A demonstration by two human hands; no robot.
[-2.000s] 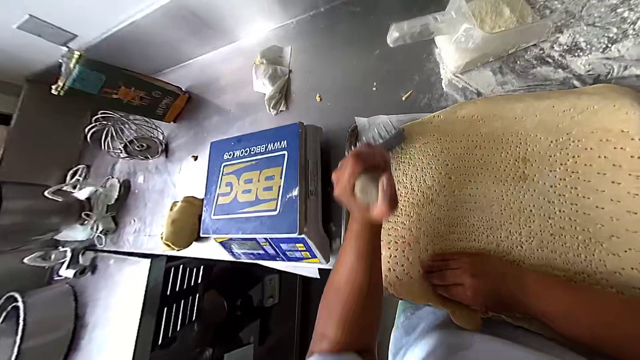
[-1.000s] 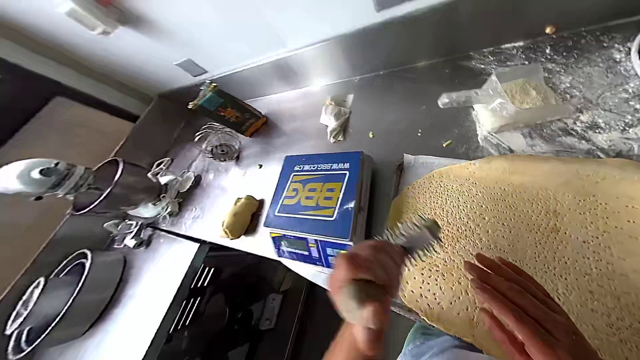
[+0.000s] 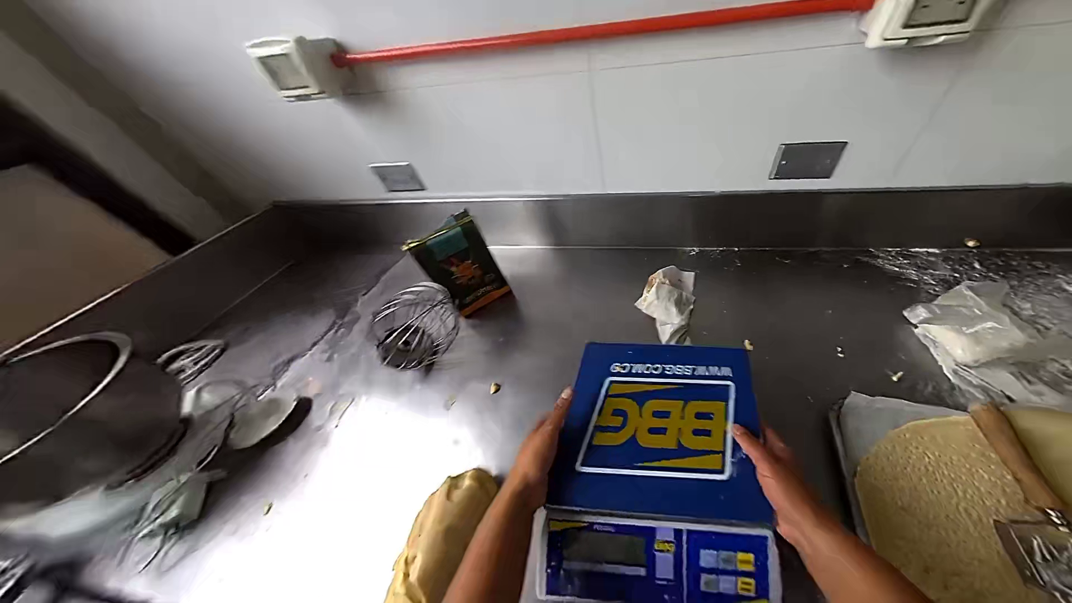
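Observation:
Both hands grip a blue BBG digital scale (image 3: 662, 494) by the sides of its flat platform. My left hand (image 3: 540, 444) is at the platform's left edge, and my right hand (image 3: 783, 477) is at its right edge with the thumb on top. The scale's display and buttons face me. Left of it, partly behind my left forearm, lies a lump of dough (image 3: 444, 532). To the right, a pricked dough sheet (image 3: 930, 486) lies on a paper-lined tray, with a wooden-handled spiked dough docker (image 3: 1038, 536) resting on it.
Behind the scale are a crumpled paper wrapper (image 3: 670, 301), a wire whisk attachment (image 3: 416, 327) and a dark tin (image 3: 465, 264). A large metal bowl (image 3: 84, 410) and mixer attachments are at the left. A plastic bag of flour (image 3: 976, 327) is at the right, before the wall.
My right hand has let go of the docker, which now lies on the dough. My left hand has left the dough sheet; both hands now hold the scale. The view has swung left.

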